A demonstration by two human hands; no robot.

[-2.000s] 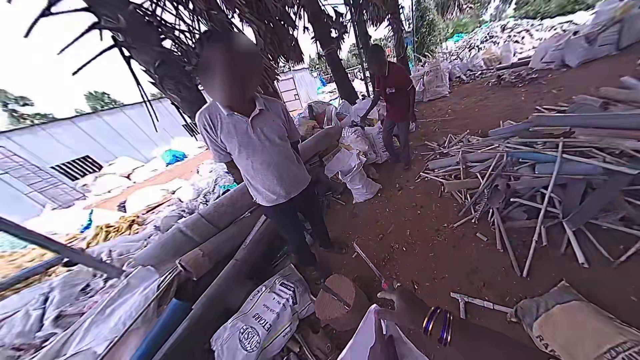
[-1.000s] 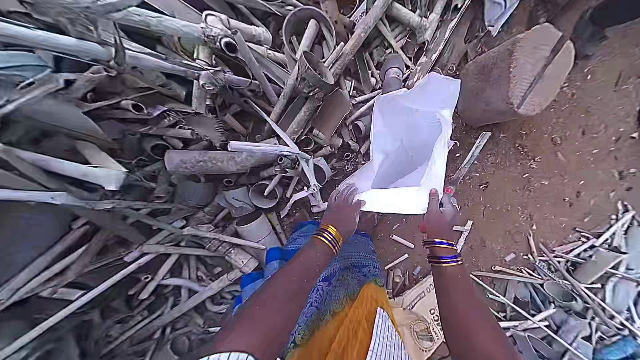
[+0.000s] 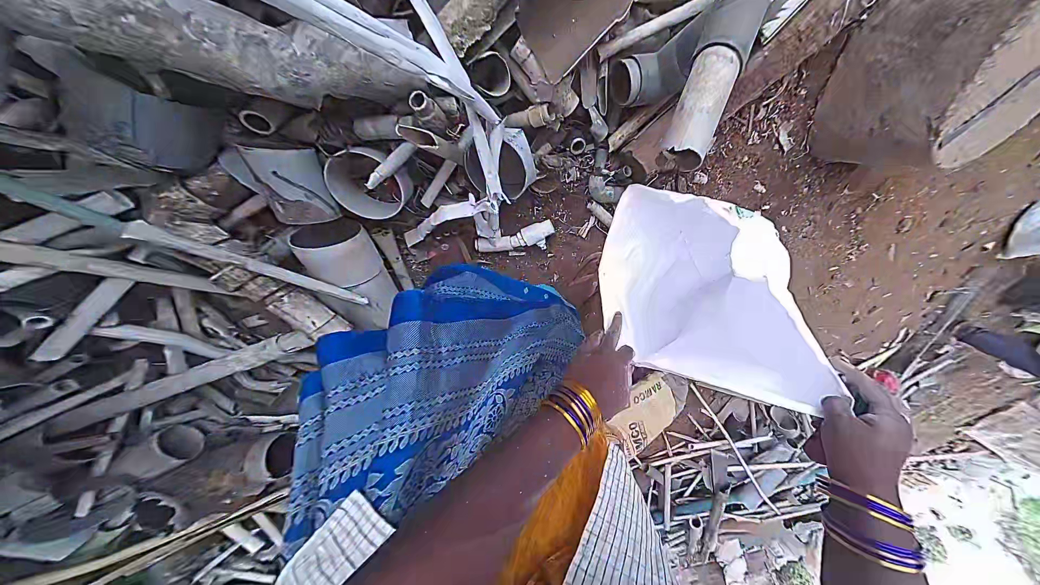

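A white sack (image 3: 707, 284) hangs with its mouth spread toward me, and no contents show in it. My left hand (image 3: 605, 370) grips the near left part of its rim, beside the blue patterned cloth (image 3: 439, 366) over my legs. At the rim's near right corner, my right hand (image 3: 869, 418) pinches the edge between thumb and fingers. Bangles circle both wrists. Beyond the sack, a short white pipe piece (image 3: 520, 236) lies on the soil.
Cut pipes and broken plastic strips (image 3: 187, 357) are heaped along the left and top. A large grey pipe (image 3: 707, 89) lies at the top, near a cut log (image 3: 918, 89) at upper right. A printed brown sack (image 3: 650, 410) and more scrap (image 3: 731, 479) lie below the white sack.
The view has swung down from the yard and its two people to the scrap heap. Both hands still hold the white sack's rim, now farther right in view.
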